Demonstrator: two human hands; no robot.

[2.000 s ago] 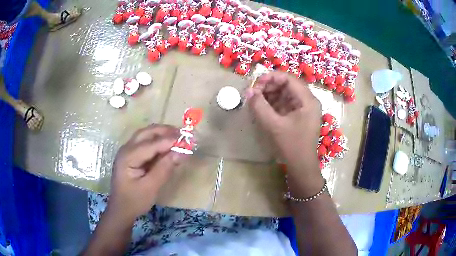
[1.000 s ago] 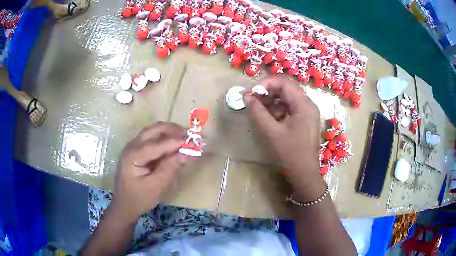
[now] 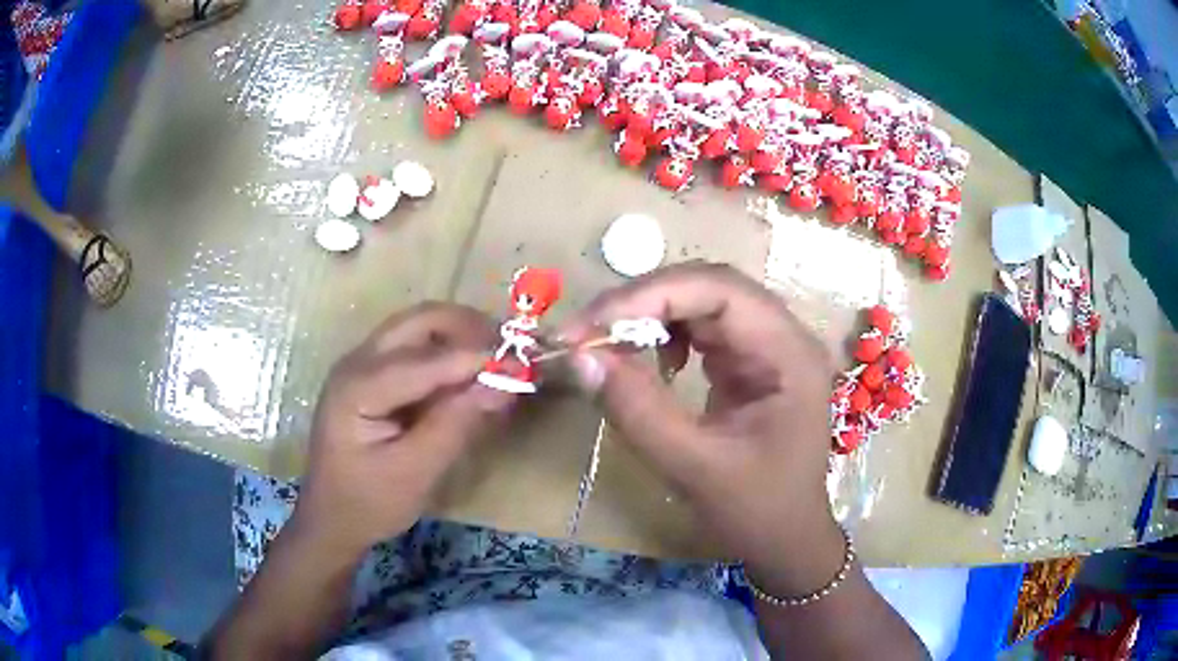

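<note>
My left hand [image 3: 401, 420] holds a small red-and-white figurine [image 3: 521, 329] upright by its white round base at the fingertips. My right hand [image 3: 723, 387] pinches a thin pale stick [image 3: 566, 347], whose tip is at the figurine's middle. A small white piece [image 3: 640, 332] also shows at my right fingers; whether it is part of the stick I cannot tell. A white round disc [image 3: 634, 244], perhaps a glue dish, lies on the cardboard pad [image 3: 549, 207] beyond my hands.
Several white bases [image 3: 377, 198] lie at the left. Dense rows of figurines [image 3: 723, 116] stretch across the back. A small figurine pile [image 3: 884, 381], a black phone [image 3: 982, 404], a white lid [image 3: 1048, 444] and a translucent bottle [image 3: 1030, 233] are at the right. A sandalled foot [image 3: 98, 265] is far left.
My right hand has moved from beside the white disc down and left to the figurine, bringing the stick to it. My left hand still holds the figurine. The view has shifted slightly.
</note>
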